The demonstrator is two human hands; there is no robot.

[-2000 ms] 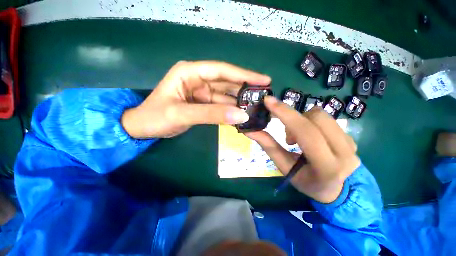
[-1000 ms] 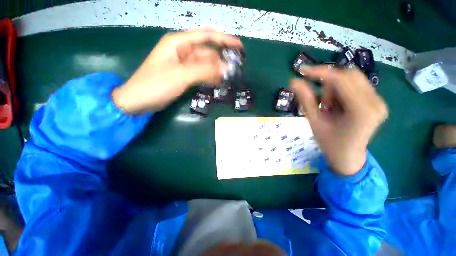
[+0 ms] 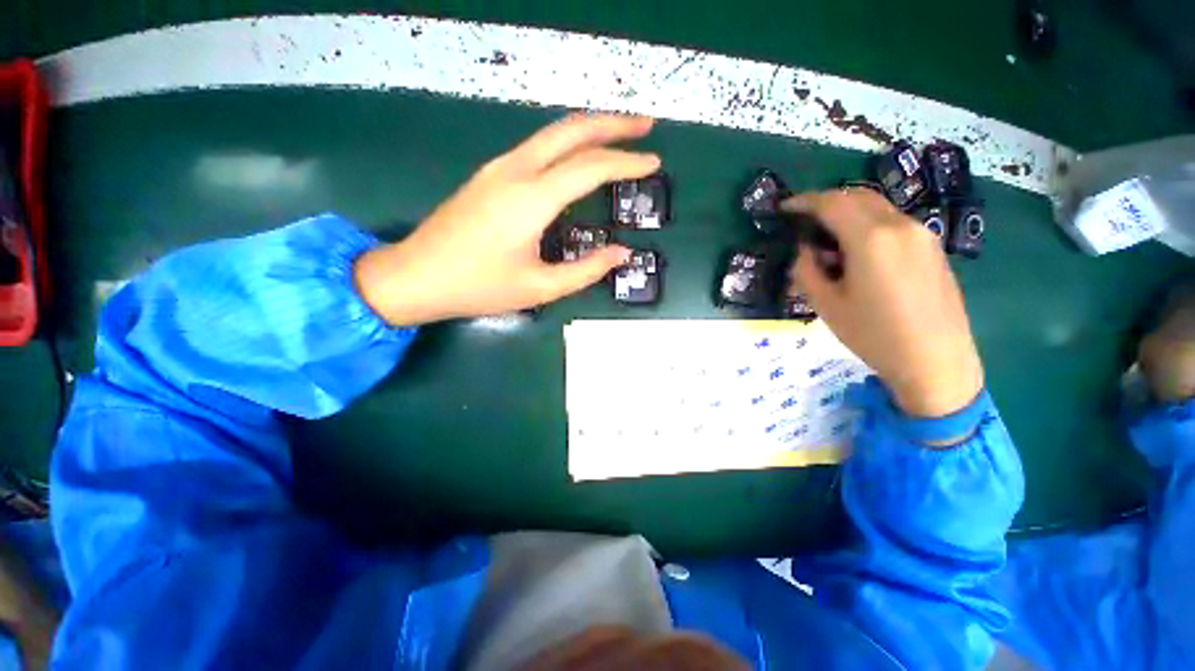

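My left hand (image 3: 524, 230) is open, with fingers and thumb spread around small black electronic units. One unit (image 3: 641, 201) lies just beyond the fingertips, another (image 3: 638, 278) lies at the thumb tip, and a third (image 3: 585, 241) lies between them, partly covered. My right hand (image 3: 885, 282) has its fingers curled over a dark shape, blurred and partly hidden; I cannot tell whether it is a unit or tweezers. A unit (image 3: 764, 194) lies at its fingertips, and another (image 3: 743, 279) lies to its left. The white adhesive sheet (image 3: 695, 406) lies nearer me, its right end under my right sleeve.
More black units (image 3: 946, 171) cluster right of my right hand. A worn white strip (image 3: 524, 59) crosses beyond. A red tray (image 3: 18, 197) is at the left edge. A clear plastic piece with a white label (image 3: 1123, 216) and another person's hand (image 3: 1169, 347) are at the right.
My left hand has released the unit it held, which now lies with the others on the left. My right hand has left that unit and the sheet and moved right over the other units.
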